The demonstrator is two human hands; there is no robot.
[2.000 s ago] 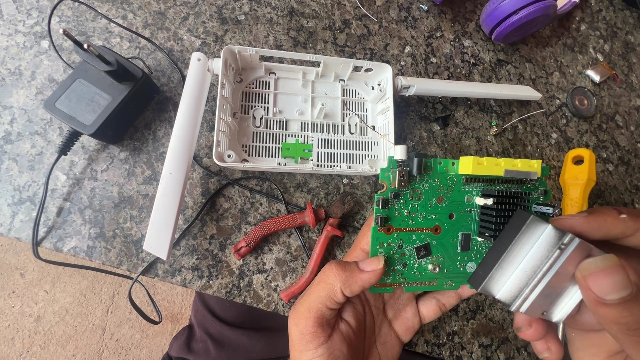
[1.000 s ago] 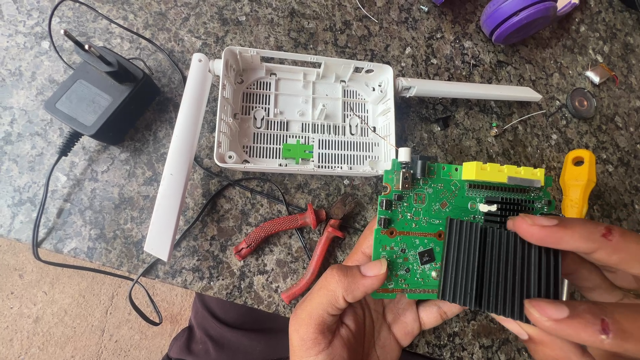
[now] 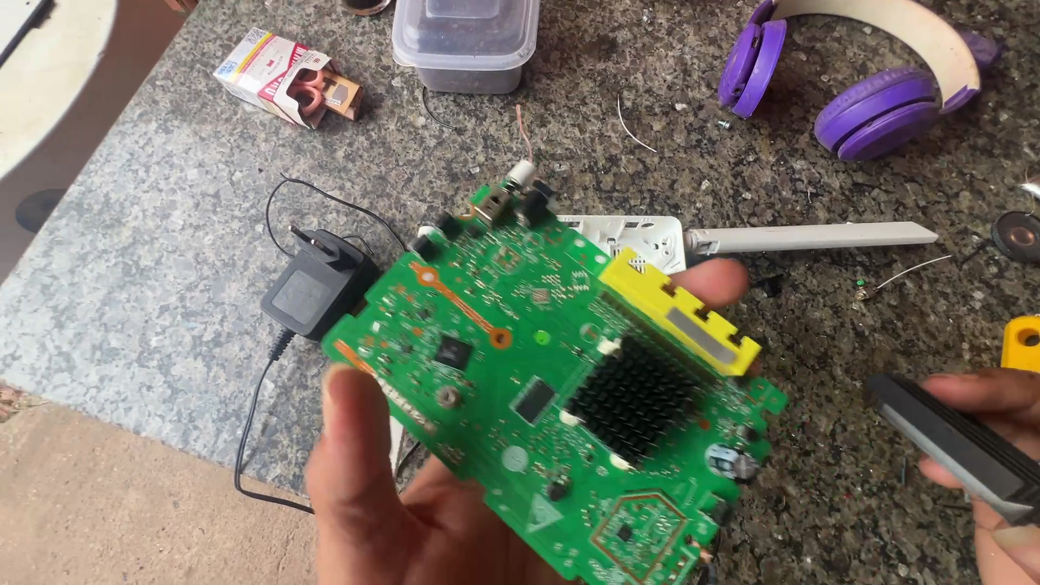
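Note:
My left hand grips a green router circuit board from below, thumb on its left edge and a fingertip showing past the far edge. The board is tilted and a little blurred. On it are a small black finned heatsink and a yellow port block. At the right edge my right hand holds a larger, loose finned heatsink, apart from the board. Behind the board lies the white router housing, mostly hidden, with a white antenna pointing right.
A black power adapter lies left, its cable running down. Farther back are a carton, a lidded plastic container and purple headphones. A small round speaker and a yellow handle sit at the right.
The larger heatsink, over the board one second ago, is now off to its right in my right hand. My left hand has turned and raised the board. The view has shifted.

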